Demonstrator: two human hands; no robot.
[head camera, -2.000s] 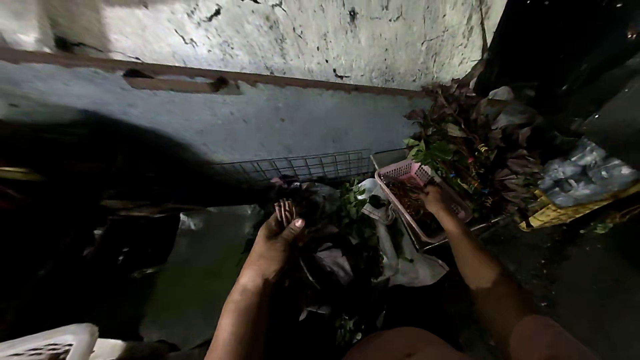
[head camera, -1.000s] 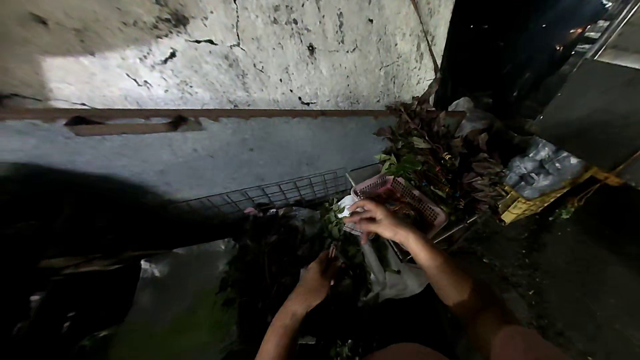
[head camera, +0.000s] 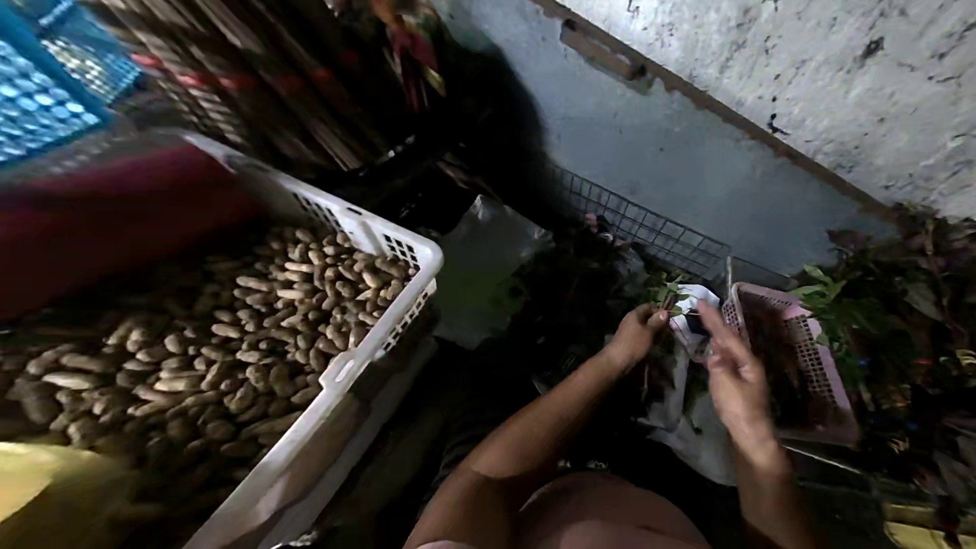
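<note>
My left hand (head camera: 639, 333) is closed around the stems of a small bunch of leafy green sprigs (head camera: 668, 294). Just right of it, my right hand (head camera: 733, 362) is raised with its fingers apart and slightly blurred; nothing shows in it. Behind the fingers lies a white bag or wrapper (head camera: 698, 296) with a dark patch. A pink plastic basket (head camera: 829, 381) stands right of my right hand, with dark reddish contents that are too dim to name. Pale plastic sheeting (head camera: 705, 435) lies below the hands.
A white plastic crate (head camera: 412, 236) of unshelled peanuts (head camera: 252, 354) fills the left. A wire rack (head camera: 640, 221) runs along the painted wall (head camera: 648, 145). Dark leafy bunches (head camera: 926, 297) lie at the right. A blue crate (head camera: 46, 91) stands at the upper left.
The view has swung far left, bringing the peanut crate into sight. My right hand was in the pink basket two seconds ago; now it is outside it, beside the left hand.
</note>
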